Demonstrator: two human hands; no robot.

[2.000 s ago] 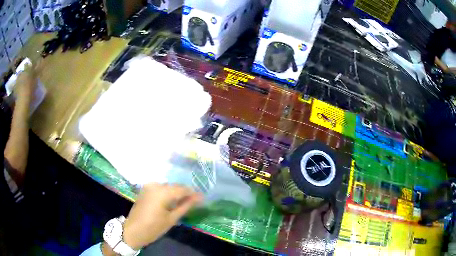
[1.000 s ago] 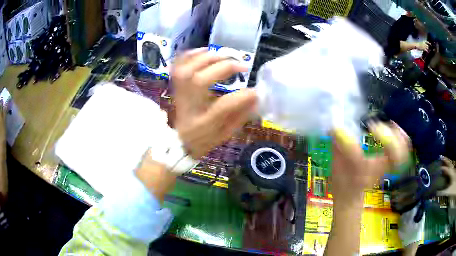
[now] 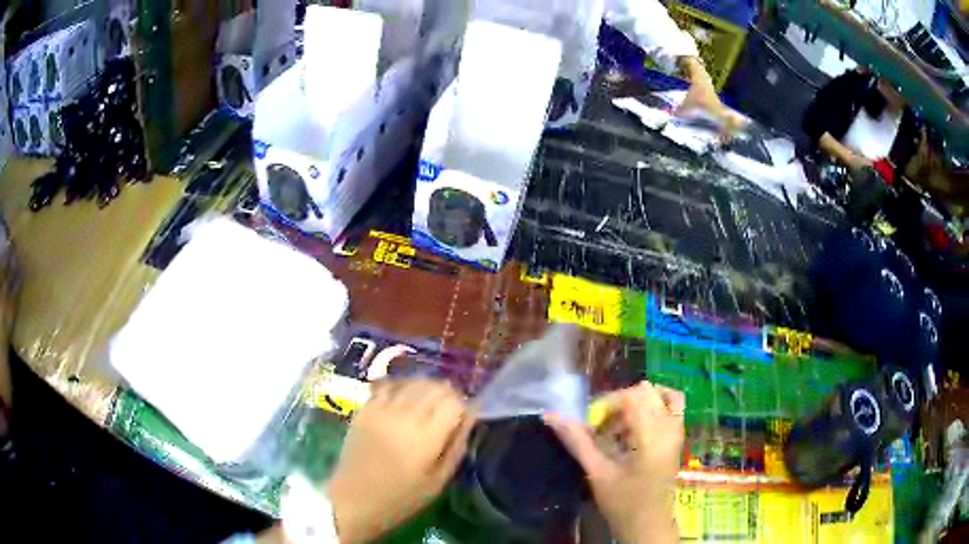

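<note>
A dark round speaker [image 3: 521,463] is near the table's front edge, between my hands, partly inside a thin clear bag [image 3: 542,377]. The bag's loose end stands up above it. My left hand [image 3: 398,452], with a white watch, grips the bag at the speaker's left side. My right hand [image 3: 635,452], with a yellow tip on a finger, grips the bag at the right side. The fingers are blurred and the speaker's lower part is partly hidden. A glossy white stack of bags [image 3: 228,335] lies to the left.
Open white boxes [image 3: 462,213] stand beyond my hands. More speakers [image 3: 850,420] are at the right edge. Another person's hand [image 3: 707,106] touches white packets [image 3: 765,165] at the far side. A black tangled heap [image 3: 101,143] is at the far left.
The bag, earlier held up in the air between my hands, is now down around the speaker. Both hands have lowered to it. Another person's arm has appeared at the far side.
</note>
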